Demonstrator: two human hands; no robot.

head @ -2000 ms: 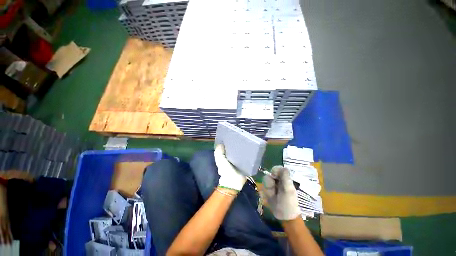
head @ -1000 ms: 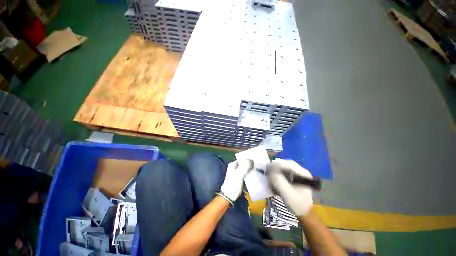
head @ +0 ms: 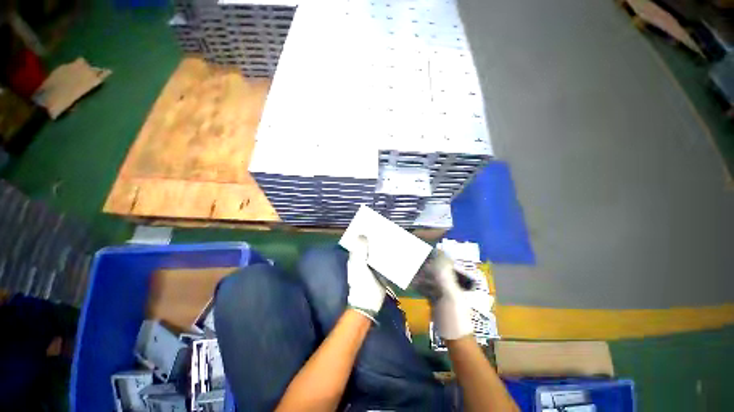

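Note:
My left hand (head: 364, 278), in a white glove, holds a pale flat metal part (head: 388, 246) tilted above my knees, thumb on its face. My right hand (head: 451, 302), also gloved and partly blurred, is closed around a dark-handled tool (head: 463, 280) at the part's lower right edge. The tool's tip is hidden or too blurred to tell. Behind and below my right hand, a small pile of pale plates (head: 460, 251) lies on the floor.
A large stack (head: 330, 96) of parts stands ahead on a plywood pallet (head: 193, 129). A blue tote (head: 173, 256) with loose grey parts is at my left, another blue tote (head: 620, 394) at lower right. A blue sheet (head: 503, 217) lies right of the pallet.
The part was held tilted, then seen lower with another pale piece beside it; now it is raised, face up. My right hand has moved left and its tool handle shows less.

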